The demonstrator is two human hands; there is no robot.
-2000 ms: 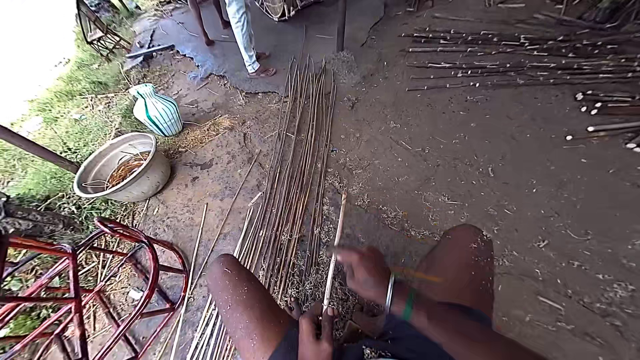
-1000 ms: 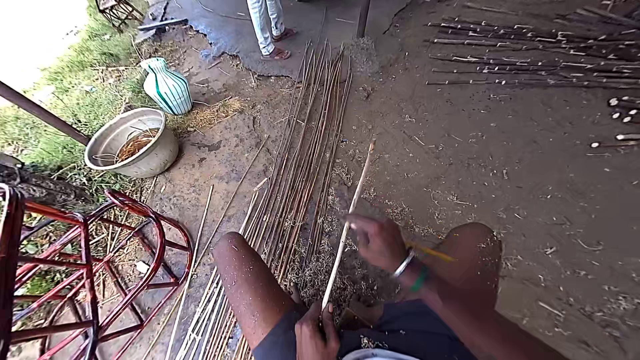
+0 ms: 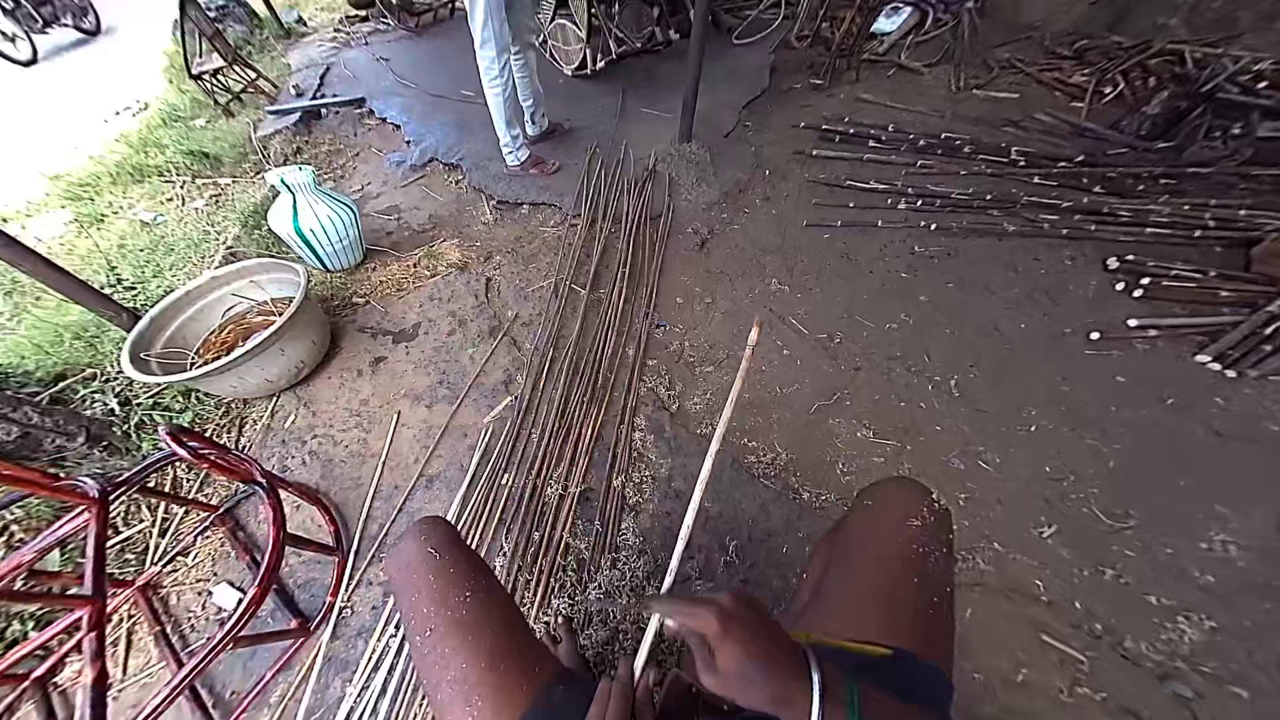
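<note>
A pale, peeled cane stick [image 3: 708, 470] slants up and away from me between my knees. Around its near end, at the bottom edge, my left hand [image 3: 622, 695] is closed, partly cut off by the frame. My right hand [image 3: 735, 645], with a metal bangle at the wrist, is beside the lower part of the stick. A thin dark shape, perhaps a blade, shows at its fingertips; what that hand grips is unclear. Curly shavings [image 3: 610, 590] lie under and around the hands. Long thin brown canes [image 3: 585, 370] stretch away on the ground just left of the stick.
Red cane frames [image 3: 265, 560] stand at near left, behind them a plastic basin [image 3: 290, 345] with fibre strips and a striped sack [image 3: 318, 222]. Dark sticks [image 3: 1000, 200] lie at right. A person [image 3: 505, 80] stands near a post [image 3: 692, 75]. My knees flank the work.
My right hand has moved down along the stick toward my left hand since one second ago. The view has shifted somewhat.
</note>
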